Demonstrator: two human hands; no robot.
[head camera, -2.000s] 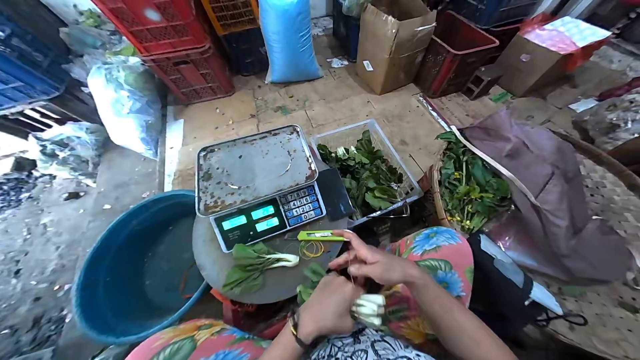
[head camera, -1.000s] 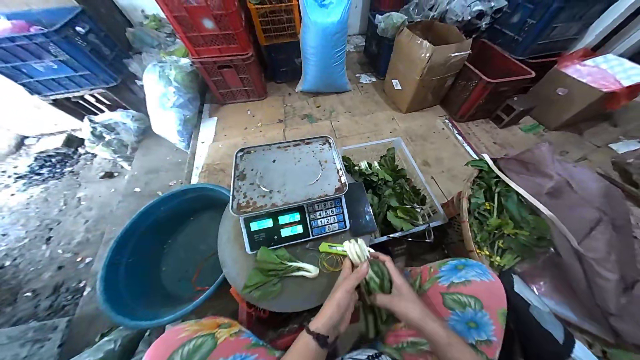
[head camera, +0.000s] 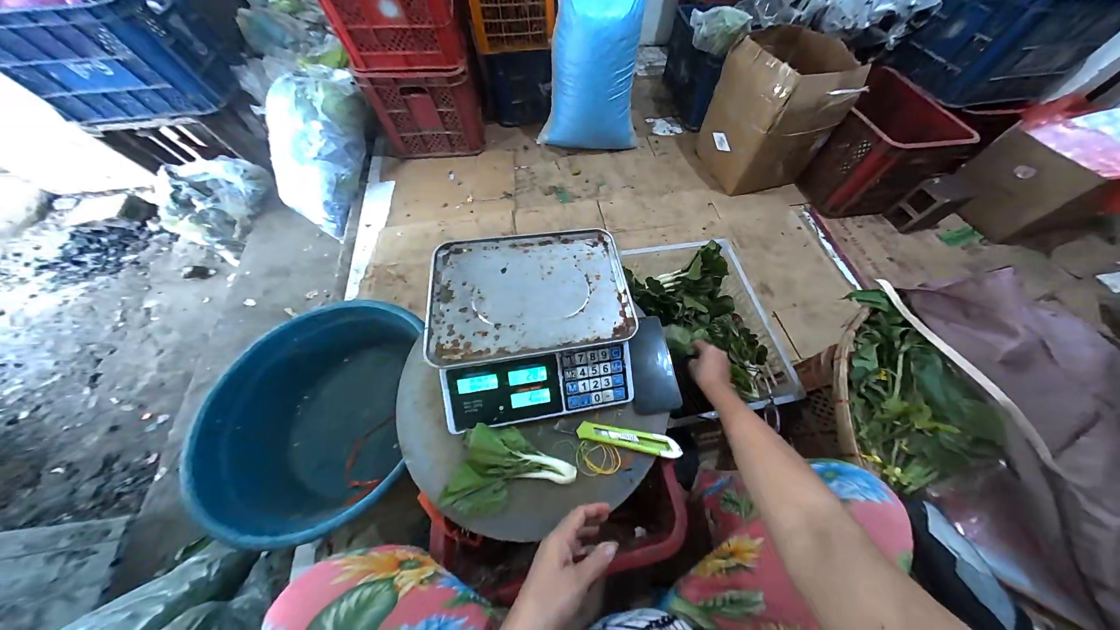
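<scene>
My left hand (head camera: 573, 551) is empty, fingers apart, just in front of the round stool top (head camera: 525, 521). My right hand (head camera: 710, 367) reaches into the white plastic crate (head camera: 759, 302) of leafy greens (head camera: 700, 302); its fingertips are at the leaves, and whether they grip a bunch cannot be told. A digital scale with a rusty metal pan (head camera: 534, 293) stands on the stool. In front of it lie a leafy green with a white stalk (head camera: 503, 468), a green utility knife (head camera: 628, 439) and yellow rubber bands (head camera: 599, 457).
A blue plastic tub (head camera: 289, 420) is left of the stool, with a red crate (head camera: 665, 542) beneath the stool. A woven basket of greens (head camera: 919, 411) is at right, beside a brown cloth (head camera: 1032, 350). Behind are a blue sack (head camera: 595, 70), a cardboard box (head camera: 761, 114) and stacked red crates (head camera: 420, 109).
A second ago both hands held a bunch of greens over the lap. The hands have parted: the right has moved forward to the white crate, and the left is now empty.
</scene>
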